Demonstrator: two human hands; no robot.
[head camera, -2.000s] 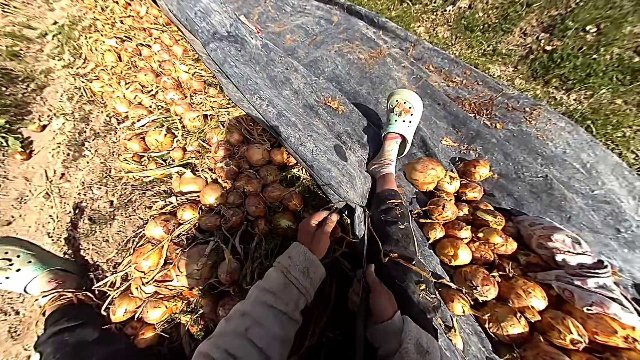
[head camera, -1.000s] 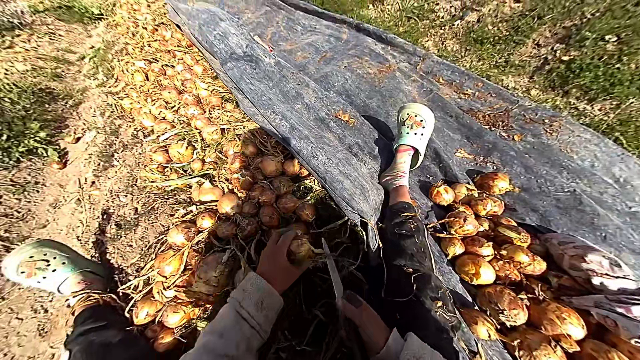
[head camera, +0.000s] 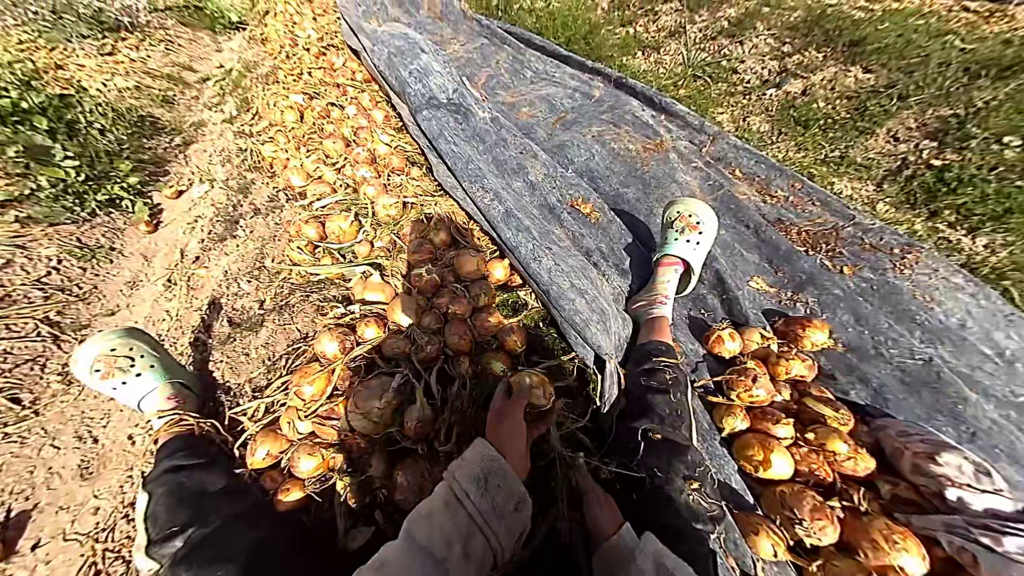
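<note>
My left hand grips a yellow onion between thumb and fingers, just below the folded corner of the grey sheet. Close by on its right, low between my legs, is my right hand, largely in shadow; whether it holds anything is not plain. Many onions with dried tops lie on the soil to the left of my left hand. Beyond my right leg, a heap of onions rests on and beside the sheet.
A grey fabric sheet stretches from the top to the right, with loose skins on it. My feet in pale green clogs are spread on either side. A patterned cloth lies at the lower right. Grass borders the sheet.
Two seconds ago my left hand was at the sheet's corner; now it is below it with an onion. A knife blade visible at my right hand one second ago is no longer distinct.
</note>
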